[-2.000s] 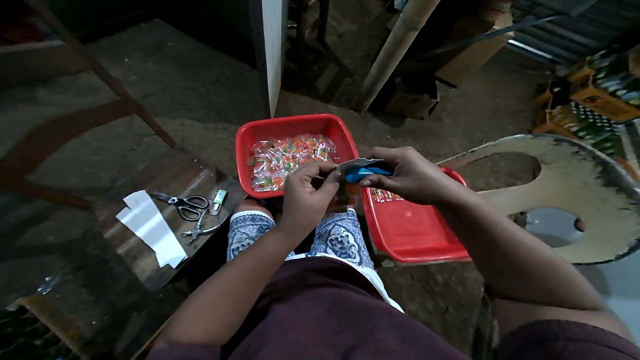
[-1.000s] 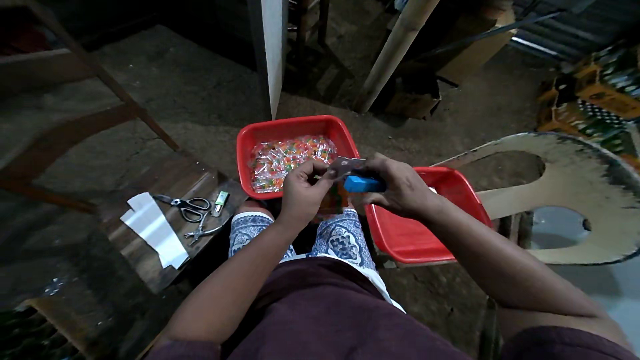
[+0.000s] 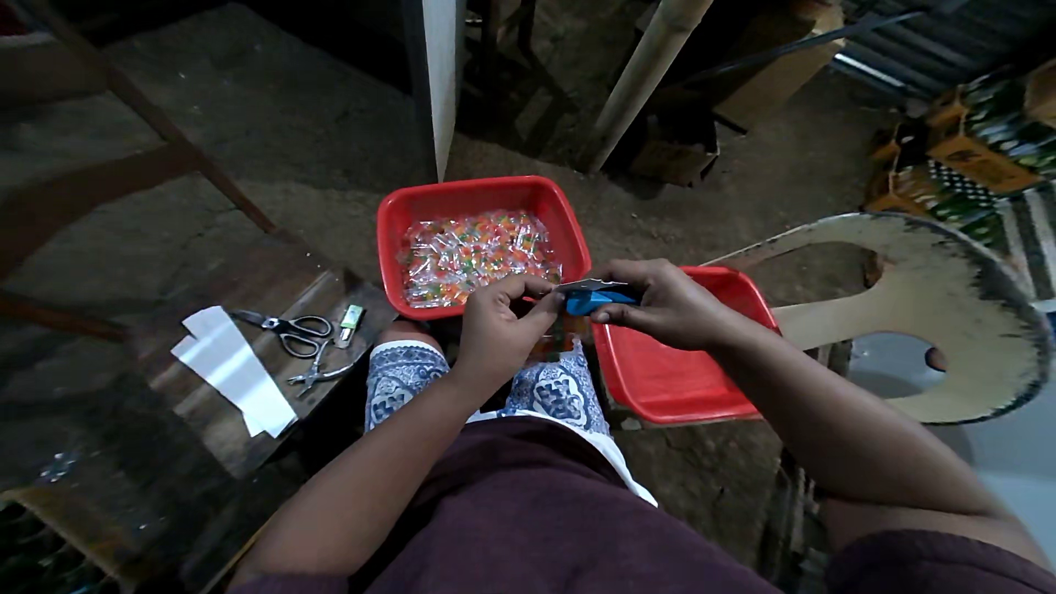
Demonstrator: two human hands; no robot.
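Observation:
My right hand [image 3: 660, 305] is closed around a blue object [image 3: 596, 303], whose kind I cannot tell, together with a thin flat piece with an uneven edge [image 3: 592, 285]. The fingers of my left hand [image 3: 513, 318] pinch the left end of that thin piece, just in front of the blue object. Beyond my left hand is a red plastic basin [image 3: 483, 188] holding many small wrapped candies [image 3: 474, 252]. A second red plastic basin [image 3: 676, 384] lies below my right hand and forearm, which hide part of its inside. Clear wrapping with reddish pieces [image 3: 554, 340] shows over my lap.
On a wooden surface at left lie white strips [image 3: 233, 371], scissors [image 3: 293, 326], pliers [image 3: 315, 373] and a small green-and-white item [image 3: 350, 323]. A chair with a worn, pale curved frame [image 3: 899, 289] stands at right. Crates of bottles [image 3: 973, 157] are at the upper right.
The thin piece and blue object have turned slightly between my hands, which stay close together over the gap between the basins. The rest looks the same.

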